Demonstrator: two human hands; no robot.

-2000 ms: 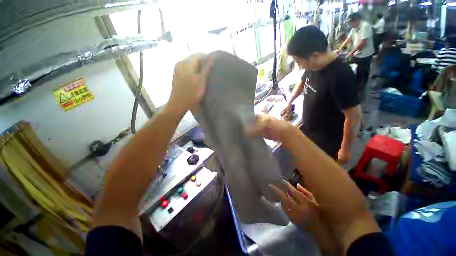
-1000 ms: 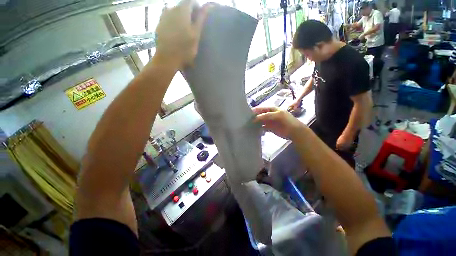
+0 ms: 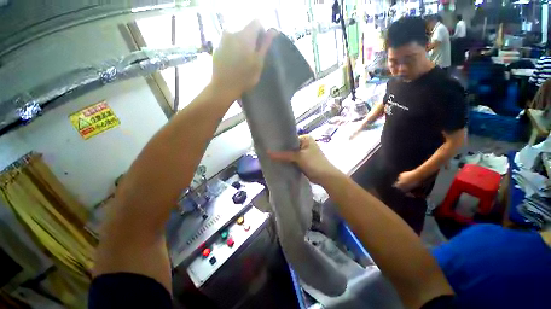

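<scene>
A long grey garment piece (image 3: 277, 114) hangs in the air in front of me, its lower end over cloth in a blue-rimmed crate (image 3: 356, 244). My left hand (image 3: 240, 59) is raised and grips its top end near the window. My right hand (image 3: 307, 158) holds it about halfway down, its fingers across the front of the cloth. More grey cloth or clear plastic (image 3: 356, 288) lies in the crate below; I cannot tell which.
A control box (image 3: 225, 241) with coloured buttons stands at left. A person in black (image 3: 417, 114) stands by the white table (image 3: 350, 148) at right. A red stool (image 3: 472, 188), cloth piles and a blue item (image 3: 495, 265) are farther right.
The piece has come down a little and narrowed from a flat, wide shape. My right hand has shifted left onto its front. The person in black has turned more towards me.
</scene>
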